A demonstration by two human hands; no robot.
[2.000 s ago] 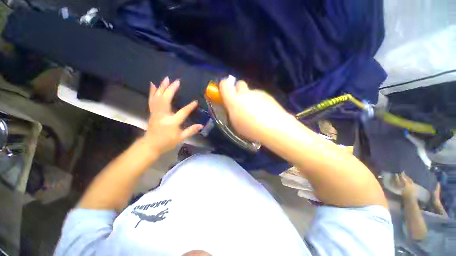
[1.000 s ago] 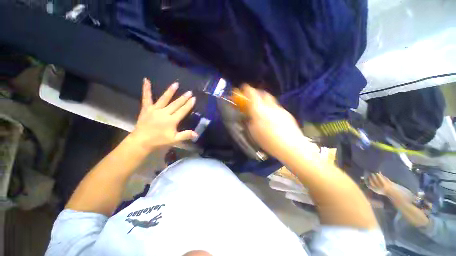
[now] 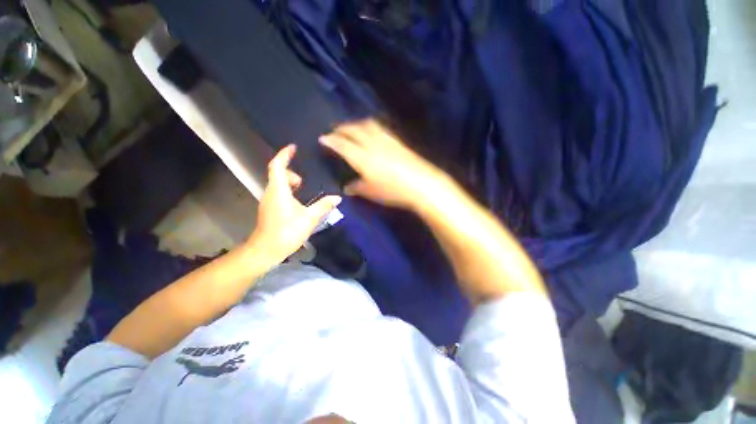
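Observation:
A navy blue garment (image 3: 390, 257) lies around the near end of the long dark padded pressing arm (image 3: 249, 74), with a small white patch (image 3: 334, 217) near its edge. My left hand (image 3: 282, 207) is at the arm's near-left edge, thumb out beside the white patch and fingers partly curled; whether it pinches cloth is unclear. My right hand (image 3: 377, 166) is blurred, palm down with fingers apart over the arm's right edge, and holds nothing visible. The iron is not in view.
A large navy cloth heap (image 3: 547, 124) lies behind and right of the arm. A pale curved table edge (image 3: 199, 124) runs below the arm at left. Dark cloth (image 3: 680, 356) is at lower right, beside a pale surface (image 3: 696, 281).
My right hand has let go of the iron, which has left the view, and now reaches over the pressing arm. My left hand's spread fingers have partly curled. The view has turned.

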